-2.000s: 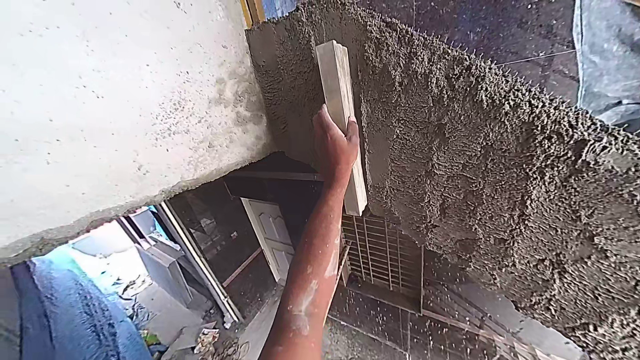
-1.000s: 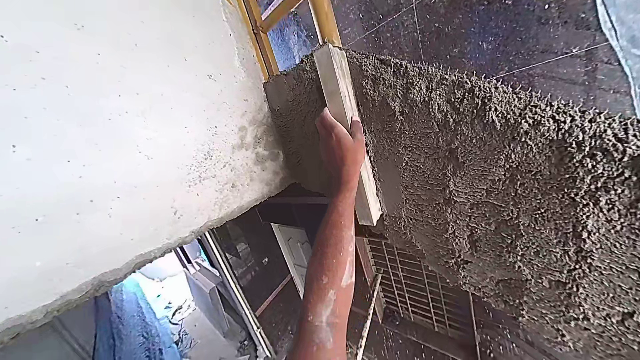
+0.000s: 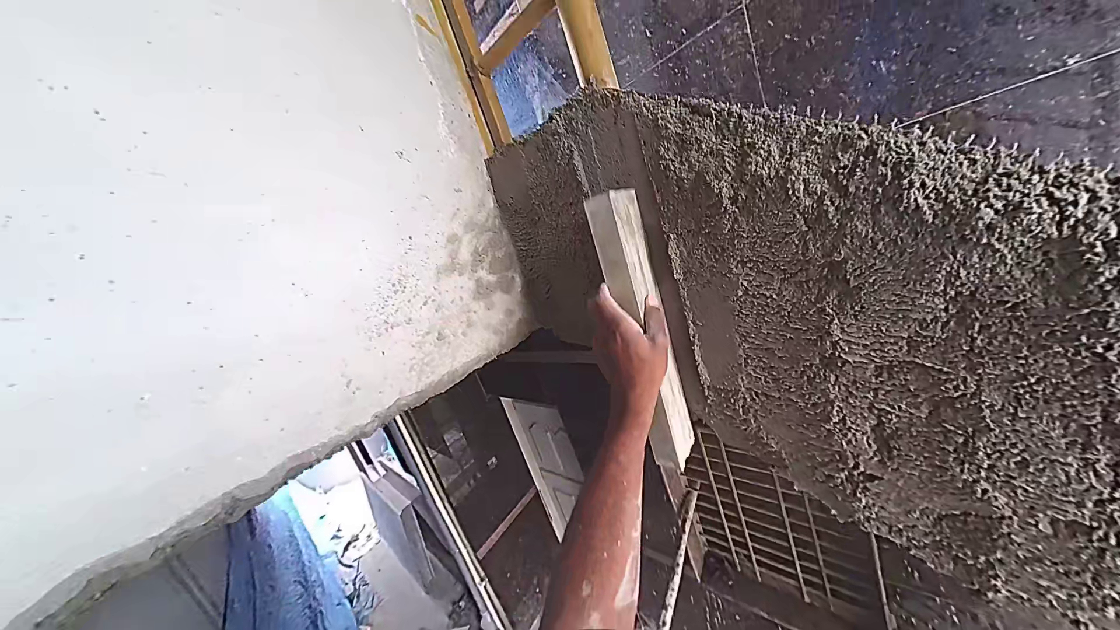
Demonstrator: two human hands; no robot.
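Note:
My right hand (image 3: 632, 346) grips a straight length of pale wood (image 3: 623, 241), thumb and fingers on its opposite edges. The wood lies lengthwise along wet grey mortar (image 3: 875, 306) at the inner corner of a wall. Beside the wood, a narrow band of mortar is smooth, while the broad surface to the right is rough and ridged. White splashes mark my forearm. My left hand is not in view.
A pale plastered surface (image 3: 245, 227) with a ragged lower edge fills the left. Yellow frame bars (image 3: 588, 44) stand at the top. Below are a metal grille (image 3: 770, 516), a white panelled door (image 3: 547, 455) and a blue sheet (image 3: 284, 560).
The wood's upper end reached the yellow bar one second ago; now it sits lower, with mortar showing between them. My right hand has kept its hold. The view has shifted.

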